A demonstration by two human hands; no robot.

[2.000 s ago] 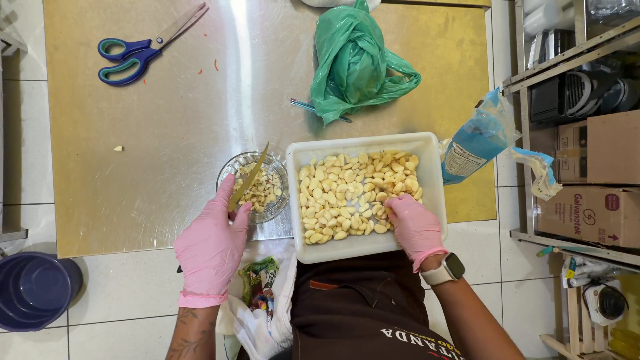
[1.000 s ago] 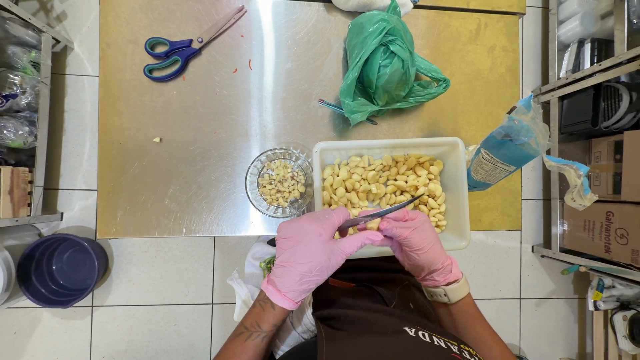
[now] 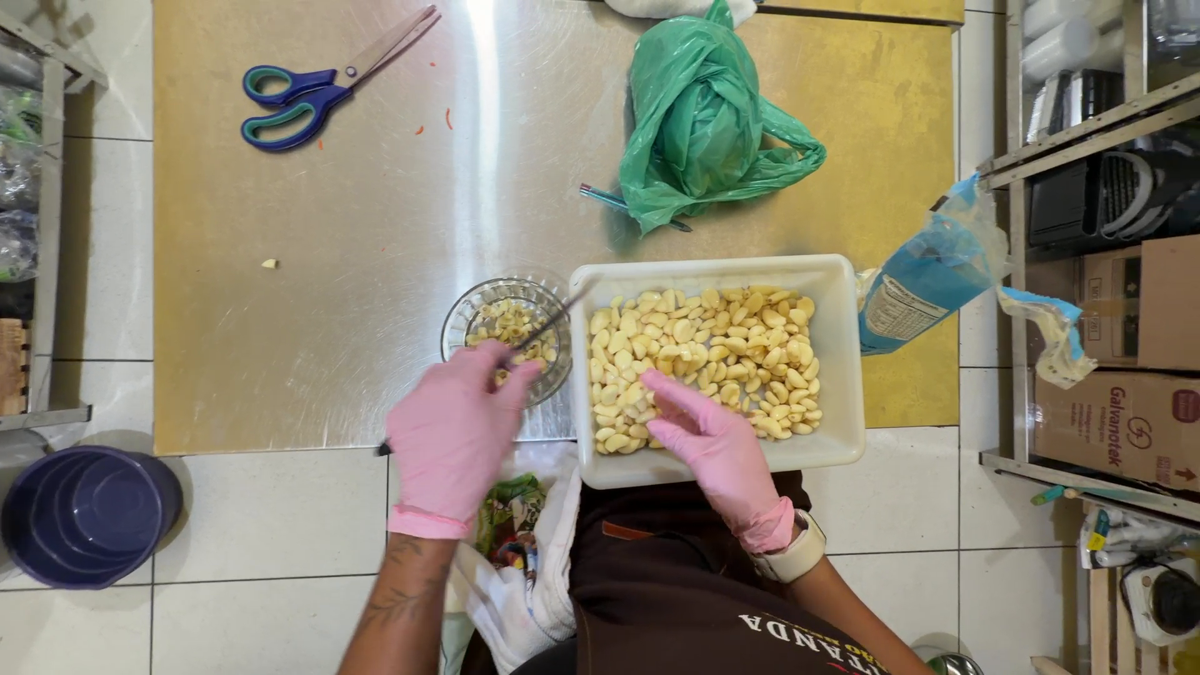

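My left hand (image 3: 455,431), in a pink glove, holds a knife (image 3: 548,323) whose blade lies over a clear glass bowl (image 3: 454,323). Small pale trimmings (image 3: 506,322) fill part of that bowl. To its right is a white plastic tub (image 3: 844,375) of peeled garlic cloves (image 3: 741,347). My right hand (image 3: 717,450), gloved in pink too, is over the tub's near edge with thumb and fingers apart; no clove shows in its grip. The knife's handle is mostly hidden by my left hand.
Blue-handled scissors (image 3: 323,94) lie at the back left of the metal table (image 3: 356,281). A green plastic bag (image 3: 703,122) sits behind the tub, a pen (image 3: 605,196) partly under it. An opened blue packet (image 3: 919,281) stands at the right. Below left is a dark bucket (image 3: 89,516).
My hands were together over the tub's near edge one second ago. Now they are apart, with my left hand and the knife back at the glass bowl.
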